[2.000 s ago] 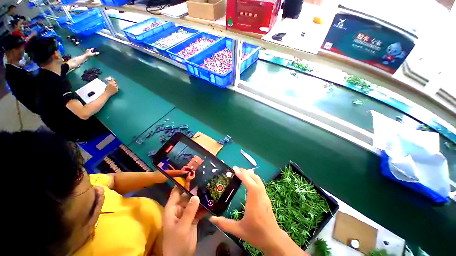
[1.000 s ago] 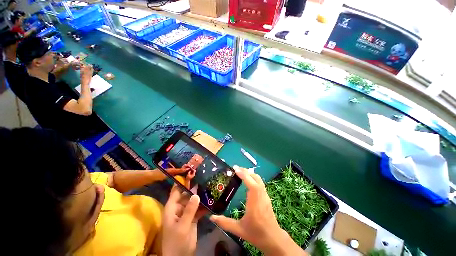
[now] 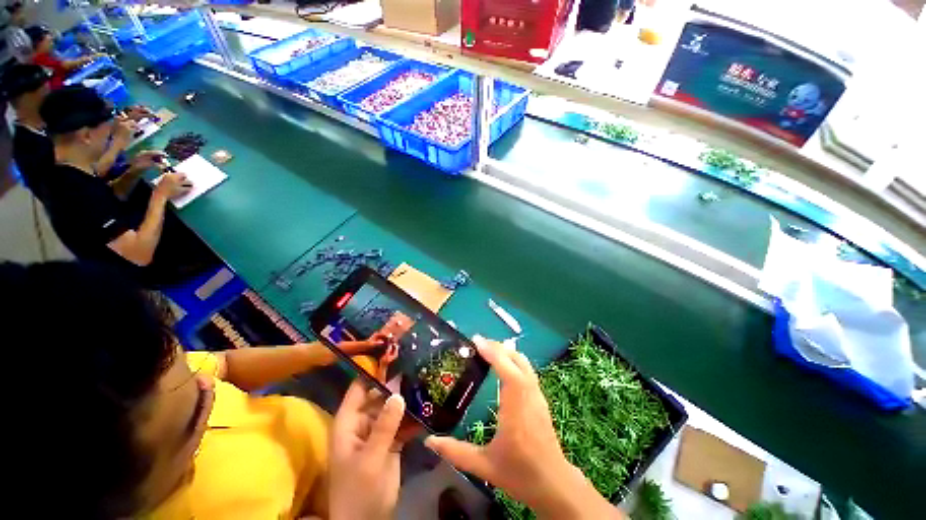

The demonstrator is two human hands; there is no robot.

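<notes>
A black smartphone (image 3: 401, 350) is held tilted in both hands, its lit screen showing a camera view of a person's hands over the bench. My left hand (image 3: 368, 437) grips the phone's lower left edge, the thumb near the bottom edge. My right hand (image 3: 508, 421) holds its right end, with index finger and thumb spread at the two corners. Both hands are bare. The phone hides part of the bench and the neighbour's hands. A black tray (image 3: 665, 406) full of green stemmed sprigs (image 3: 599, 411) lies behind and right of my right hand.
A person in a yellow shirt (image 3: 254, 447) sits close at the left; people in black (image 3: 112, 208) sit farther along. Dark small parts (image 3: 340, 266) lie on the green bench. Cardboard (image 3: 719, 469) with a white round pot (image 3: 719, 492) is at lower right. A blue crate (image 3: 833, 355) holds white liner.
The phone and both my hands stay nearly still. The nearest person in black at the far left has lowered their hands to the white board. The crate's white liner has shifted slightly.
</notes>
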